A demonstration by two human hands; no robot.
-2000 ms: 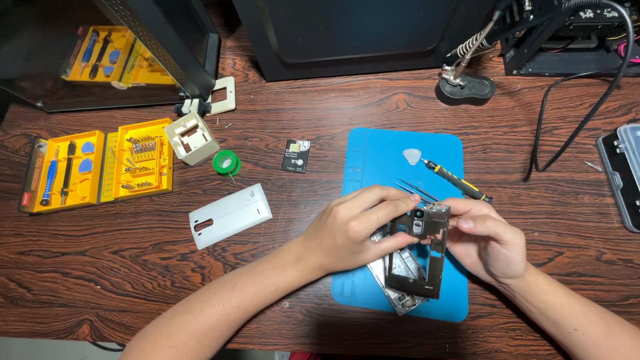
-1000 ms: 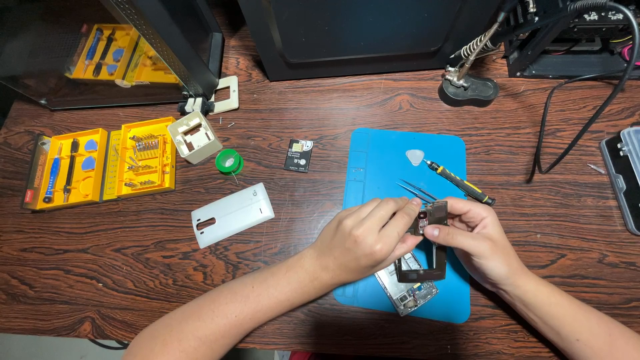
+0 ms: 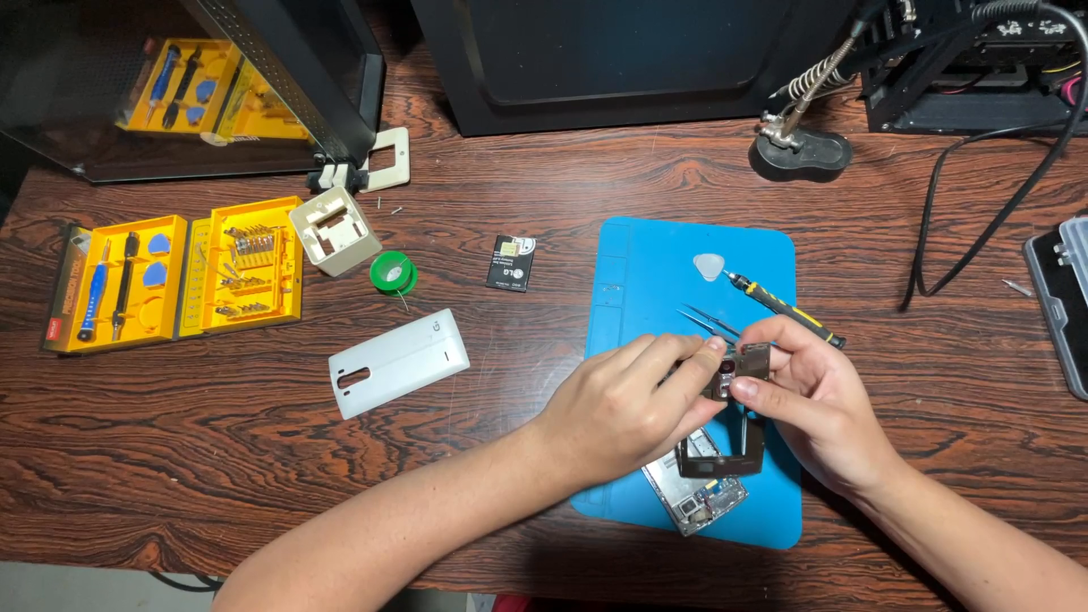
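Observation:
Both hands are on a dark phone mid-frame, held above a blue work mat. My left hand pinches its upper left part, beside the camera opening. My right hand grips the upper right side, thumb against the front. Below the frame, the opened phone body with its circuit board lies tilted on the mat, partly covered. Tweezers lie just beyond the fingers. A black and yellow screwdriver touches or nearly touches a pale triangular pick.
To the left are a white phone back cover, a phone battery, a green solder spool, a beige plastic housing and a yellow precision tool kit. A black stand base, a cable and a clear-edged case are at the right.
The frame's lower end has tilted and shifted between the hands, which stay on it. More of the phone body beneath showed one second ago than two seconds ago.

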